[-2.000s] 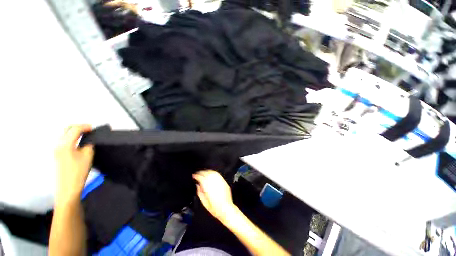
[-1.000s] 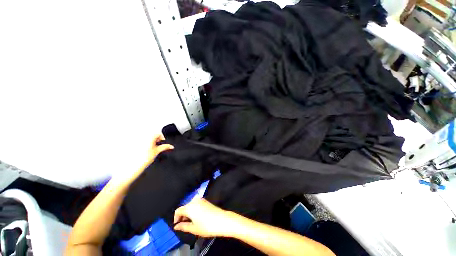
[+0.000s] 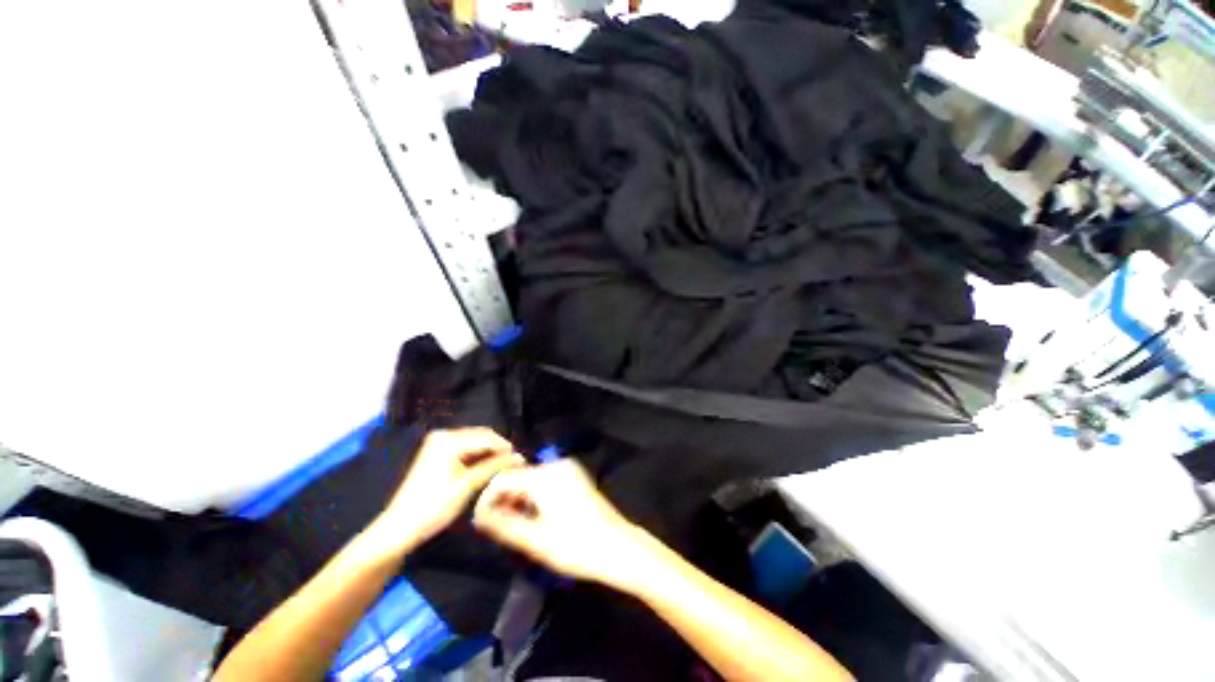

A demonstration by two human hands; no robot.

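Observation:
Black fabric (image 3: 720,227) lies in a large heap left of the sewing machine (image 3: 1133,313). A long folded black edge (image 3: 746,410) runs from the needle area down toward my hands. My left hand (image 3: 453,480) pinches black fabric with thumb and fingertips. My right hand (image 3: 553,513) is right beside it, fingers curled at the same spot. The fingertips nearly meet; what lies between them is too small to tell, and I cannot tell whether my right hand grips cloth.
A white table (image 3: 1013,533) holds the machine at the right. A perforated metal post (image 3: 433,187) borders a large white surface (image 3: 173,240) at the left. A blue bin (image 3: 393,637) shows below my hands. A small blue item (image 3: 780,562) is under the table edge.
My left hand has moved down and right from the upper fabric edge. My right hand has moved up slightly, and the hands are now together. The view has shifted a little right.

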